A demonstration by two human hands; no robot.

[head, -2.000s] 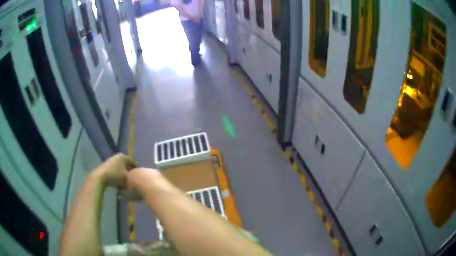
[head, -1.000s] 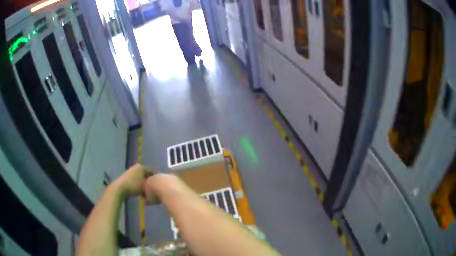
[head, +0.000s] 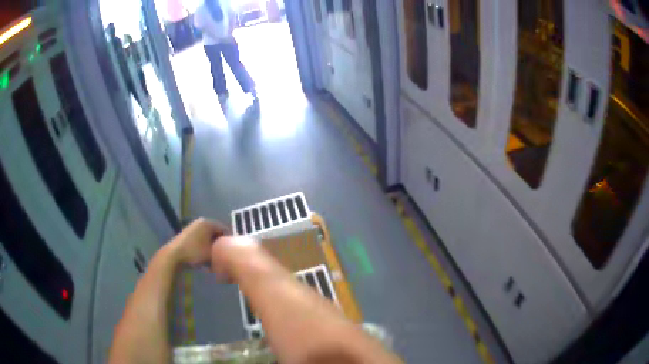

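My left hand (head: 201,242) and my right hand (head: 233,257) are close together at centre left, with bent fingers. They are blurred, and whatever they may hold is hidden. Beyond and right of them is a low orange pallet truck (head: 340,274). A white foam tray (head: 272,216) with dark slots lies at its far end. A flat tan cardboard surface (head: 293,254) is in the middle. Another white slotted tray (head: 322,282) is nearer, partly covered by my right forearm. A pale, mottled band (head: 213,352) crosses the bottom edge below my forearms; I cannot tell what it is.
Grey-white machine cabinets line both sides, the left (head: 114,249) and the right (head: 470,213), with dark or amber windows. Yellow-black floor tape (head: 427,259) runs along their bases. A person (head: 224,50) is on the grey floor ahead, near a bright opening. A green light patch (head: 361,256) lies right of the truck.
The view has moved forward along the corridor, and the bright opening looks nearer. The person has shifted left in the picture. My hands stay together beside the truck's load.
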